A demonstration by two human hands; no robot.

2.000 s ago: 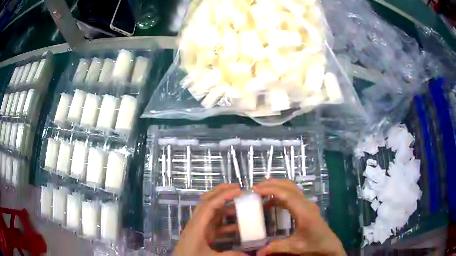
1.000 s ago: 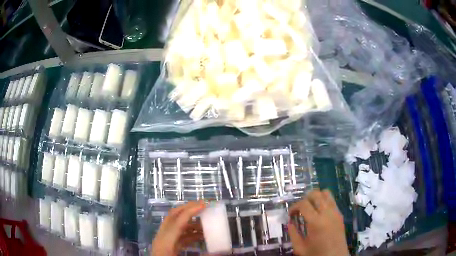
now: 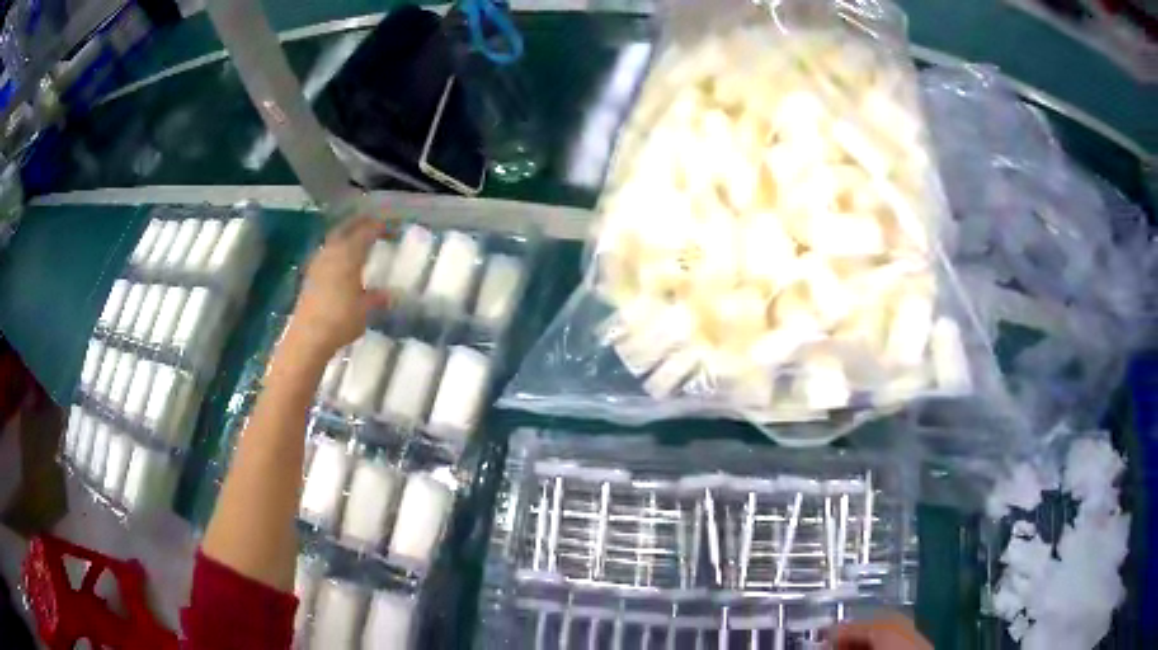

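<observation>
My left hand [image 3: 340,282] is over the top row of a clear tray [image 3: 518,305] of thick white cylinders [image 3: 453,269]. Its fingertips are at the ends of one cylinder; I cannot tell whether they grip it. My right hand [image 3: 879,635] is mostly cut off by the bottom edge, over the lower part of the near clear tray [image 3: 899,540]. What it holds is hidden. Slim silvery stems [image 3: 711,540] stand in rows in that tray.
A large clear bag of cream blocks [image 3: 787,229] stands behind the near tray. A greyish bag [image 3: 1054,216] and white flakes [image 3: 1067,559] are at right. More white cylinders [image 3: 165,318] and a red stool [image 3: 95,603] are at left. A phone [image 3: 453,140] lies beyond the rail.
My left hand has moved from the near tray, where it held a white cylinder, up and left to the cylinder tray. My right hand is lower. The view has shifted left.
</observation>
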